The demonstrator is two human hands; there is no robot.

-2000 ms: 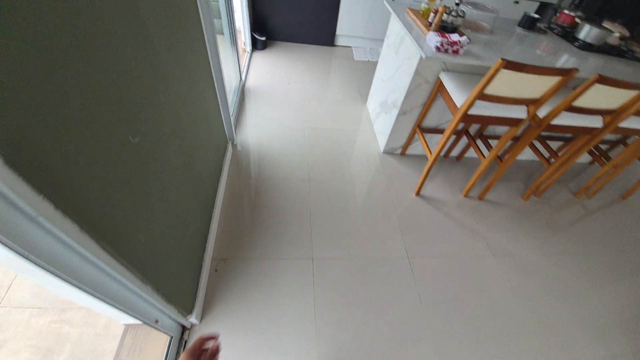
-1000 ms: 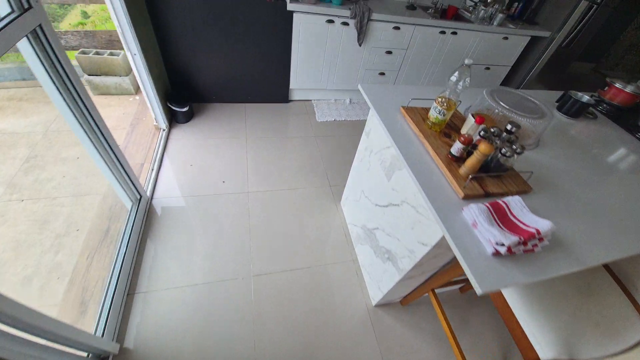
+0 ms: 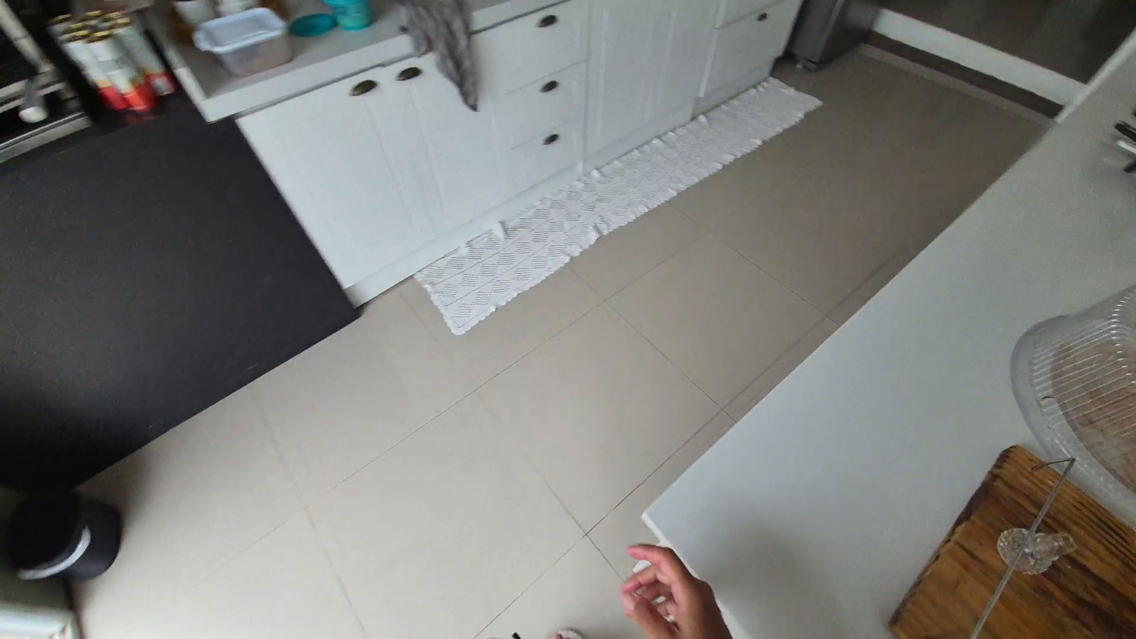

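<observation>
My right hand (image 3: 670, 596) is at the bottom of the view, beside the near corner of the pale island countertop (image 3: 825, 426). Its fingers are loosely curled and apart, and nothing shows in them. To its right on the countertop lies a wooden tray (image 3: 967, 577) with a wire handle and a small clear glass item (image 3: 1034, 550) on it. A clear plastic dome cover (image 3: 1087, 390) stands behind the tray. My left hand is out of view.
White cabinets (image 3: 328, 177) stand ahead, with a grey cloth (image 3: 444, 44) hanging from the counter and a plastic container (image 3: 244, 43) on top. A long white rug (image 3: 568, 217) lies before them. A black bin (image 3: 62, 537) stands at the lower left, near a dark panel (image 3: 160, 240).
The view has moved forward into the kitchen, closer to the cabinets and island. My right hand now shows beside the island's corner; one second ago no hand was in view.
</observation>
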